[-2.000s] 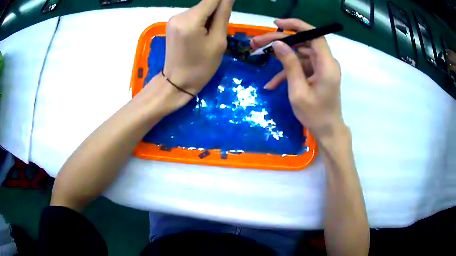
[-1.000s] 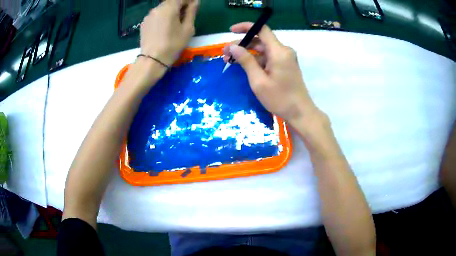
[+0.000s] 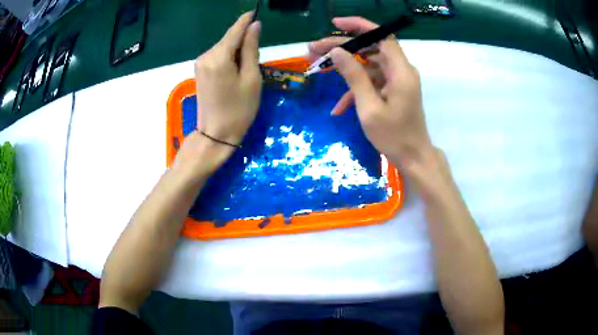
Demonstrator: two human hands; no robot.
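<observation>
My left hand (image 3: 229, 85) is closed on a thin dark phone frame, mostly hidden behind the fingers, over the top edge of the orange tray (image 3: 288, 226). The frame's speckled gold circuit board (image 3: 287, 78) shows to the right of the hand. My right hand (image 3: 387, 98) holds a black pen-like tool (image 3: 374, 38) between thumb and fingers. Its white tip is at the board's right end; whether it touches cannot be told. Small shiny blue pieces (image 3: 295, 157) fill the tray.
Small dark pieces (image 3: 265, 223) lie on the tray's rim. White foam (image 3: 492, 170) lies under the tray and forearms. Dark phone frames (image 3: 130, 31) lie on the green surface beyond. A green mesh-like thing (image 3: 6, 186) is at the left edge. Part of another person's arm (image 3: 591, 222) shows at the right edge.
Since one second ago, the phone frame has come into view in my left hand at the tray's top edge. My right hand and tool have shifted to the right in the picture, tip now at the board.
</observation>
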